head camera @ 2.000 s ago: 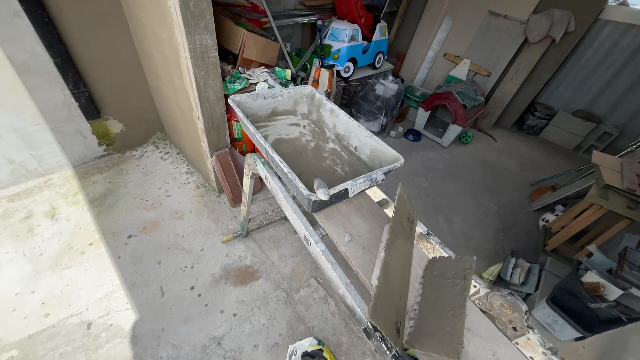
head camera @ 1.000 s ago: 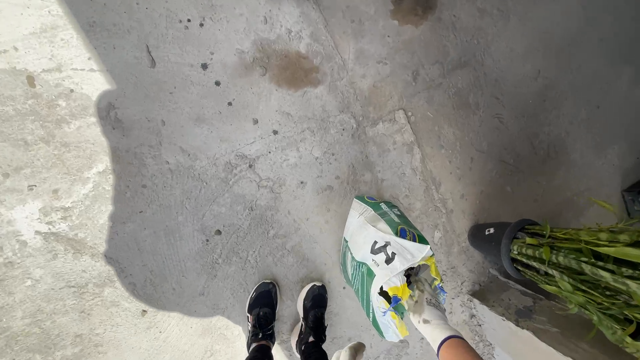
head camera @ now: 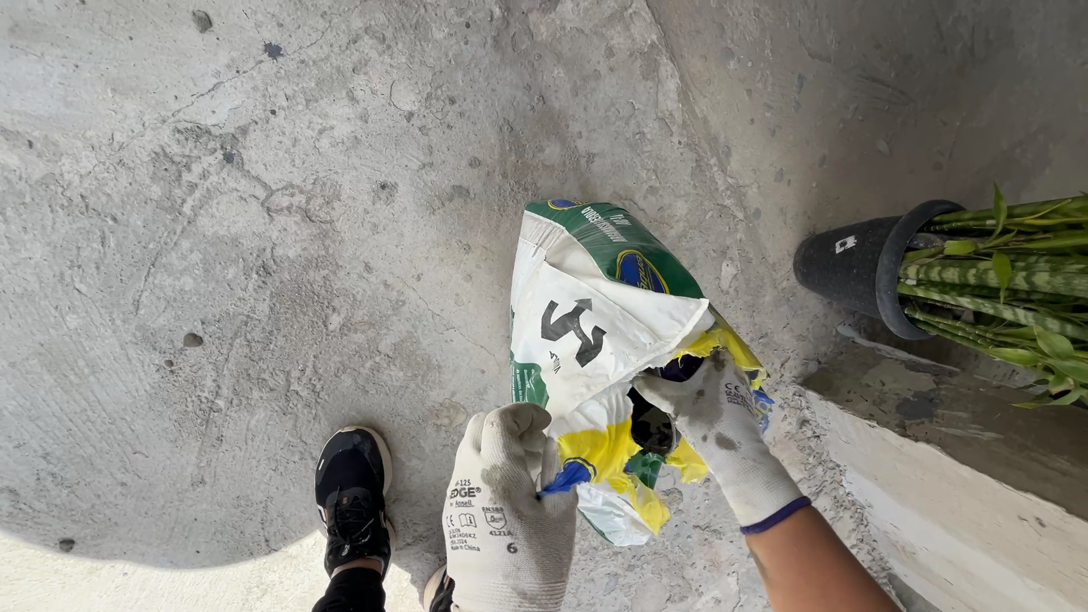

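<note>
A green and white plastic bag [head camera: 595, 314], torn at its near end and bearing writing, stands on the concrete floor in front of my feet. Yellow and blue scraps hang around its ragged mouth, and the inside looks dark. My left hand [head camera: 510, 501], in a white knitted work glove, grips the torn edge at the lower left of the mouth. On the right, my right hand [head camera: 722, 425] wears a matching glove with a purple cuff and holds the bag's opposite edge, its fingertips partly hidden in the opening.
A dark plant pot [head camera: 858, 263] with long green leaves [head camera: 1003, 280] is at the right. Below it runs a low concrete ledge [head camera: 935, 484]. My black shoe [head camera: 354, 497] is at the lower left, on rough concrete floor [head camera: 255, 255].
The view has swung down from the mortar tub and trestle to the floor. One second ago only my right hand was at the bag; now my left hand grips it too.
</note>
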